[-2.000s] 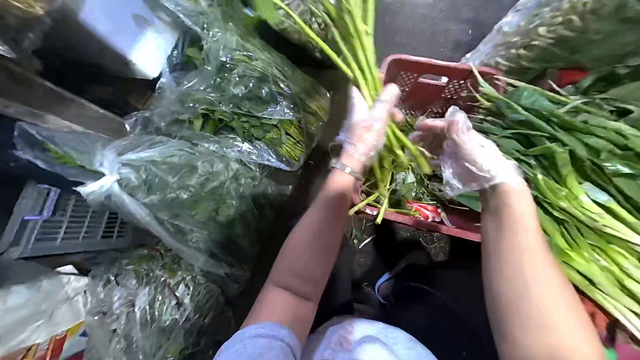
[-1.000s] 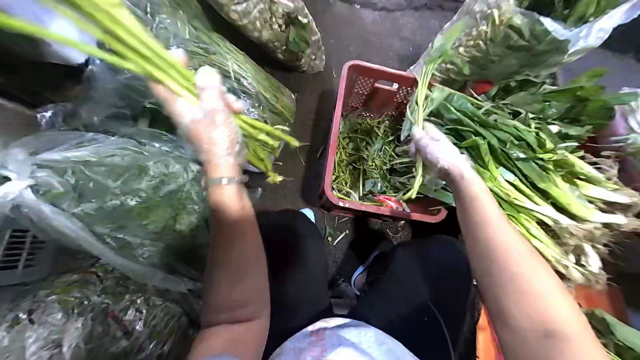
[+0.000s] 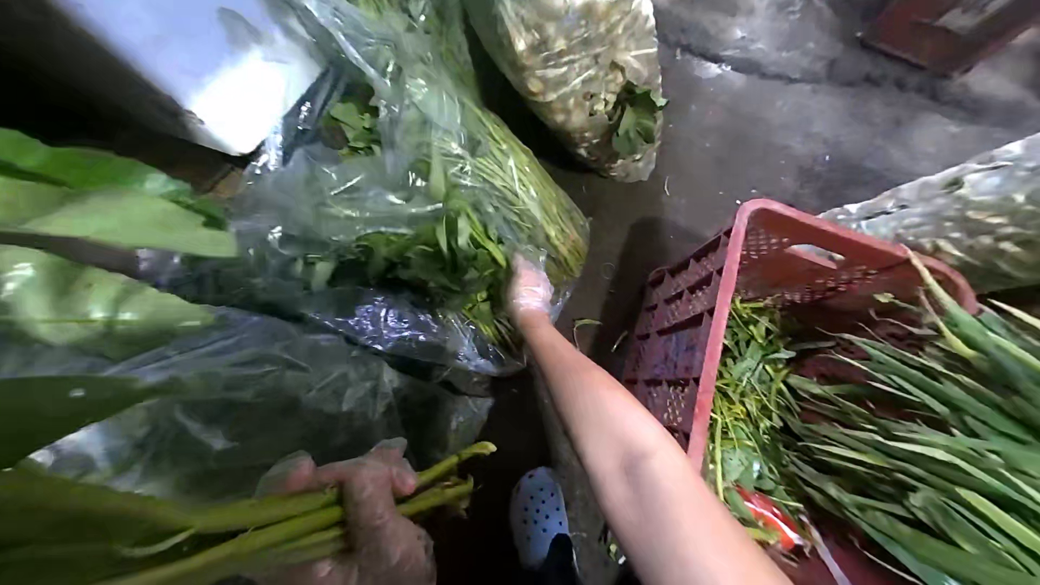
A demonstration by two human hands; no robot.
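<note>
My left hand (image 3: 366,508), in a thin clear plastic glove, is closed around a bunch of thick green stems (image 3: 268,528) at the lower left; broad leaves at the left edge look blurred. My right hand (image 3: 530,284), also gloved, reaches across to the stems and leafy greens in a clear plastic bag (image 3: 455,236). Its fingers are partly hidden among the leaves, so whether they grip anything does not show.
A red plastic crate (image 3: 723,325) with loose greens stands at the right, long green leaves (image 3: 918,431) lying over it. A clear bag of pale produce (image 3: 585,73) lies at the top. My shoe (image 3: 540,516) rests on the floor below.
My right hand has moved left from the greens by the crate to the bagged greens. My left hand, still holding the stems, is now lower in view. The view has shifted left.
</note>
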